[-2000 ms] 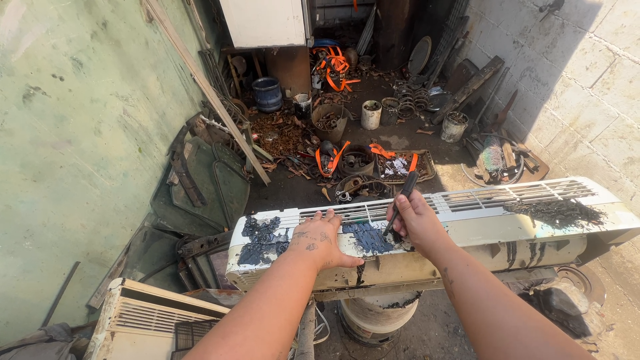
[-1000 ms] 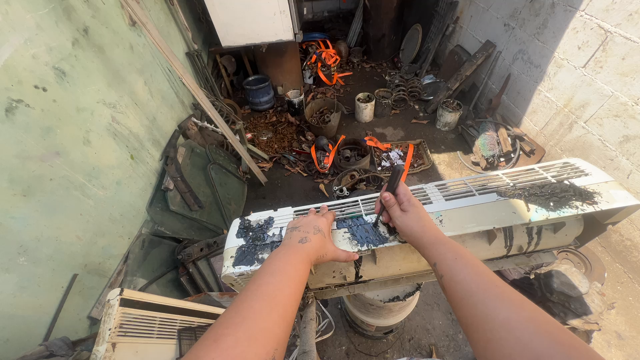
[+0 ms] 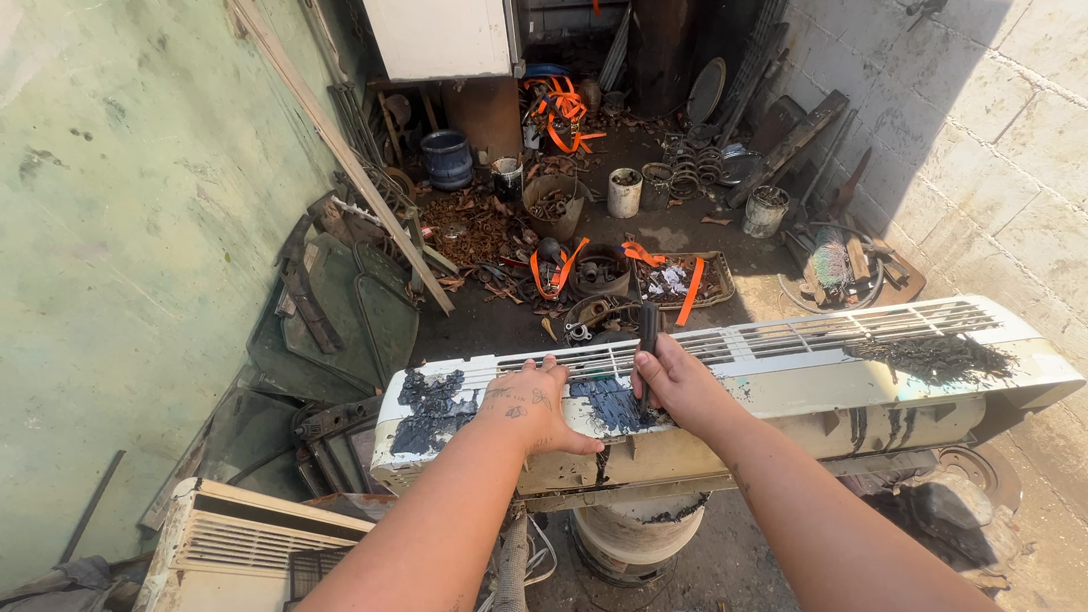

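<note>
A long white plastic air conditioner casing (image 3: 807, 382) with a slatted grille lies across the view. My left hand (image 3: 531, 408) rests spread on its front edge, fingers over the grille, between two dark patches. My right hand (image 3: 676, 382) grips a dark, upright handled tool (image 3: 648, 340); its lower end meets the dark blue-black patch (image 3: 608, 404) beside my left hand, and its tip is hidden. Another black, crusted patch (image 3: 429, 408) covers the casing's left end, and a heap of black residue (image 3: 935, 357) lies on its right part.
A white bucket (image 3: 637, 531) stands beneath the casing. Another cream slatted casing (image 3: 246, 544) is at lower left. Beyond lie orange straps (image 3: 561, 110), a blue pot (image 3: 447, 159), a tray of scrap (image 3: 722, 285) and several cans. A wooden plank (image 3: 340, 153) leans at the green wall.
The dark tool in my right hand stands more upright than in the earlier frames. My left hand has stayed spread on the casing.
</note>
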